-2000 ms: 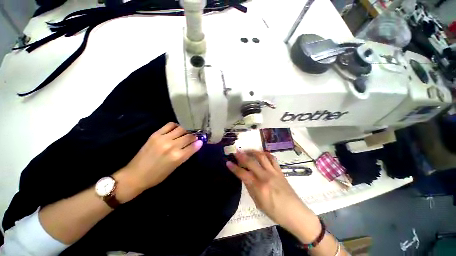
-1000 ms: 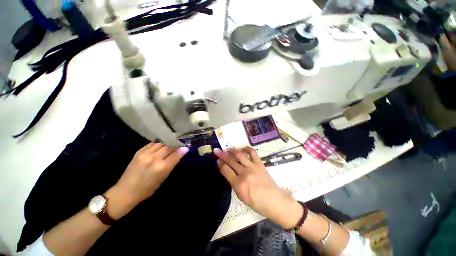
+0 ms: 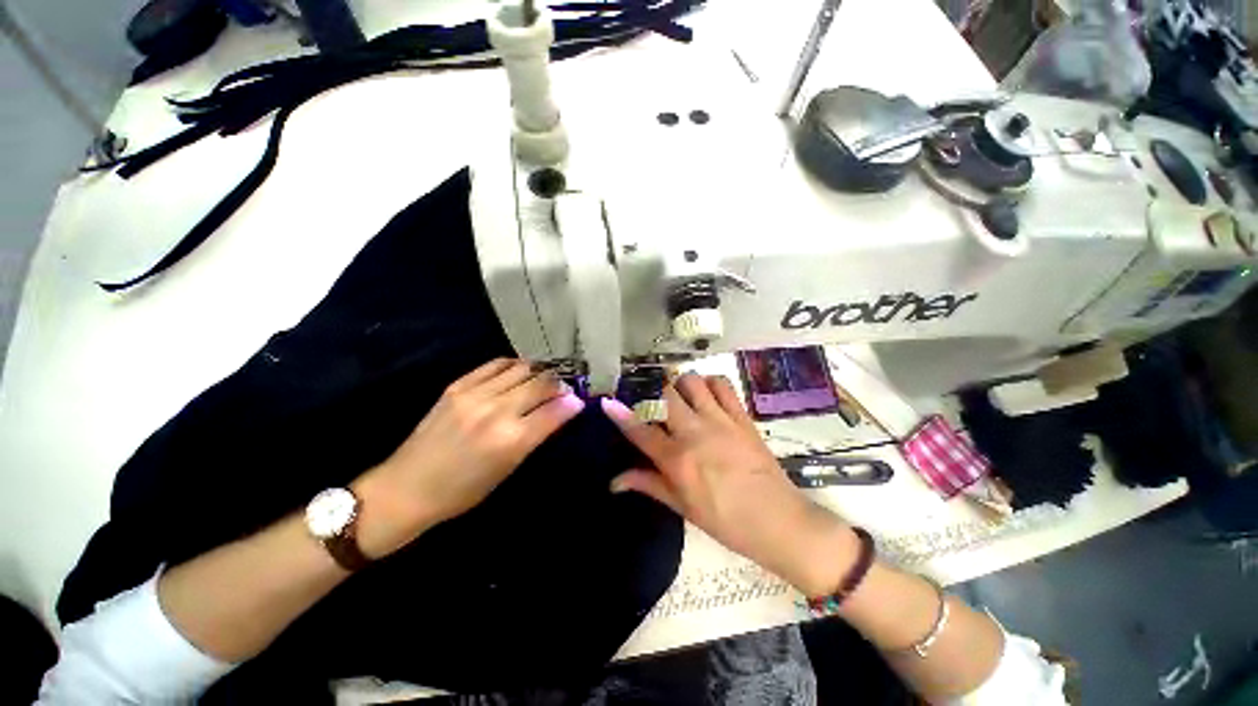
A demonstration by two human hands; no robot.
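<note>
The large black garment piece [image 3: 317,359] lies left of and below the needle area of the white sewing machine [image 3: 773,248]. My left hand [image 3: 483,435] rests on the cloth, its fingertips pressed together at the left of the presser foot [image 3: 596,379]. My right hand [image 3: 724,462] is just right of the foot, its index fingertip on the cloth edge and its thumb spread below. Both hands are near each other. I cannot tell whether fingertips pinch a small strip there; the machine head and fingers hide it.
A phone [image 3: 788,381] lies under the machine arm, with thread snips [image 3: 839,472] and a pink checked cloth [image 3: 946,457] near it. Black scraps [image 3: 1035,455] lie at the right. Long black strips [image 3: 276,90] lie at the back left.
The camera view has shifted, so the machine appears further right than a second ago. My right fingertips are closer to the foot and to my left hand, with the thumb spread lower.
</note>
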